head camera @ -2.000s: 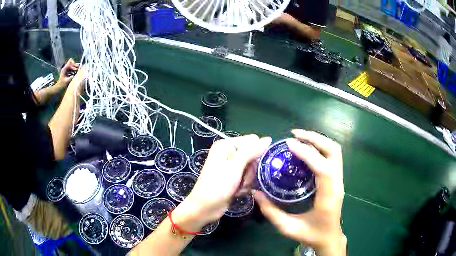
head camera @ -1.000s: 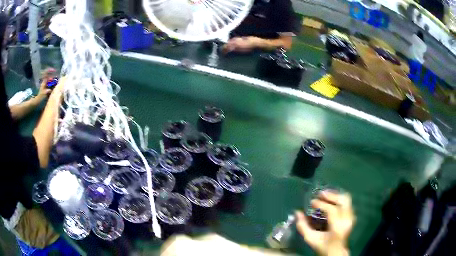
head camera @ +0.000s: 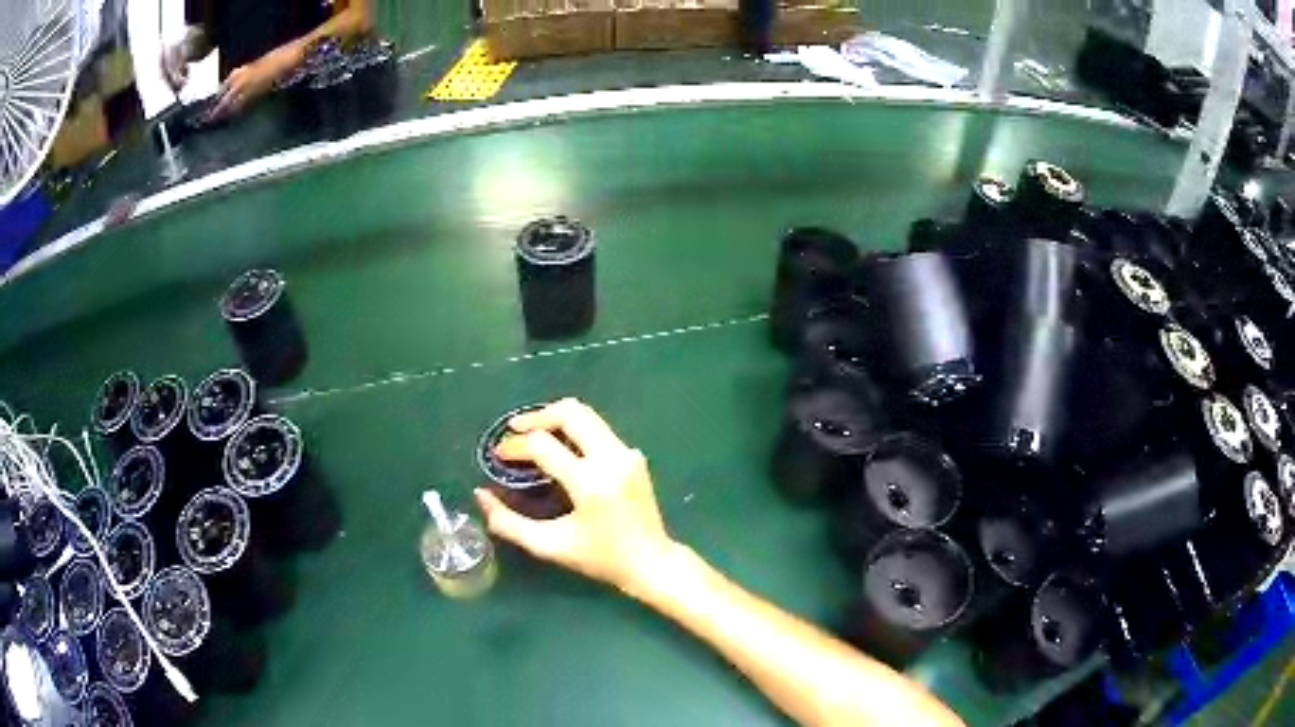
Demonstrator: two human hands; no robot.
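Note:
My right hand (head camera: 589, 490) is closed around the top of a black cylindrical unit (head camera: 514, 443) that stands upright on the green bench. Its fingers cover part of the round top panel, which shows no glow. A small clear bottle (head camera: 460, 557) with a pale upright stem stands just left of that unit, apart from it. Another unit (head camera: 555, 280) stands upright farther back. My left hand is not in view.
Many upright units (head camera: 213, 530) cluster at left, with white cords (head camera: 100, 547) over them. A single unit (head camera: 264, 324) stands behind them. Dark units (head camera: 923, 327) heap at right, many lying down. Beyond the pale bench edge (head camera: 682, 97) are a person's arms, cartons and a yellow sheet.
The view has swung right, showing the heap. The unit held between both hands two seconds ago is out of them. My left hand has left the picture; my right hand stays on a unit.

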